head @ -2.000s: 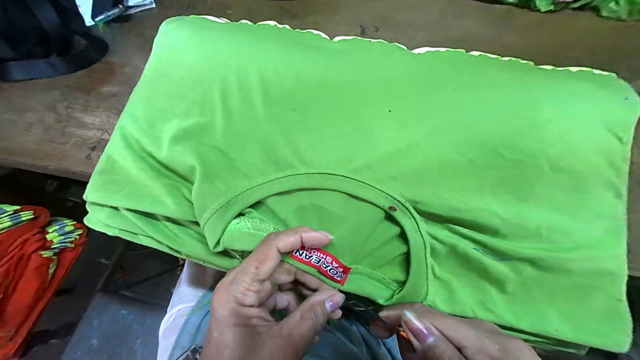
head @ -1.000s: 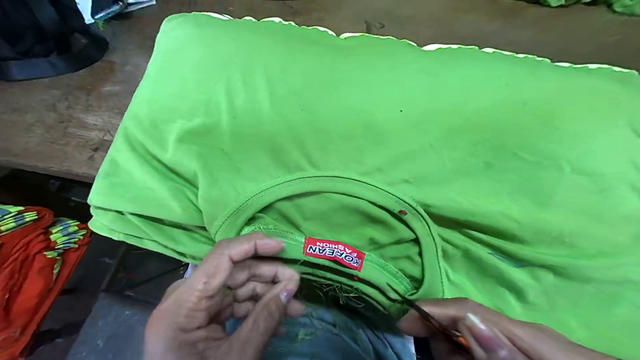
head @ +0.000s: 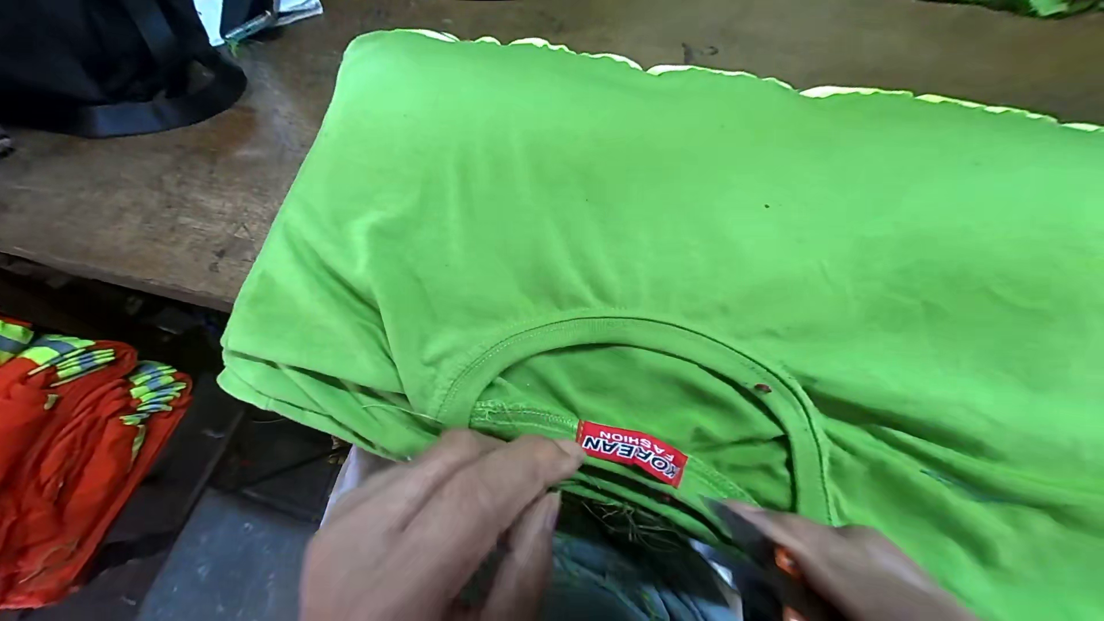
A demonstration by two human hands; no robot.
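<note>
A stack of folded green T-shirts [head: 604, 216] lies across the table edge, its round neckline toward me. Inside the collar is a red woven label [head: 632, 453] bearing writing. My left hand [head: 448, 517] pinches the collar's back edge just left of the label, thumb and forefinger together. Small black thread snips [head: 750, 539] with an orange part sit in my right hand [head: 849, 561], their tip at the collar right of the label. Loose thread ends [head: 621, 517] hang below the collar edge.
The wooden table [head: 155, 190] runs behind the shirts. A black bag [head: 112, 69] lies on it at upper left. Orange garments with yellow and grey trim [head: 69, 457] are piled at lower left, beside a grey surface [head: 228, 561]. Green cloth [head: 1035, 7] shows at top right.
My left hand has come to the collar edge beside the label, from just below it a second ago. The snips in my right hand have moved and now point up at the collar.
</note>
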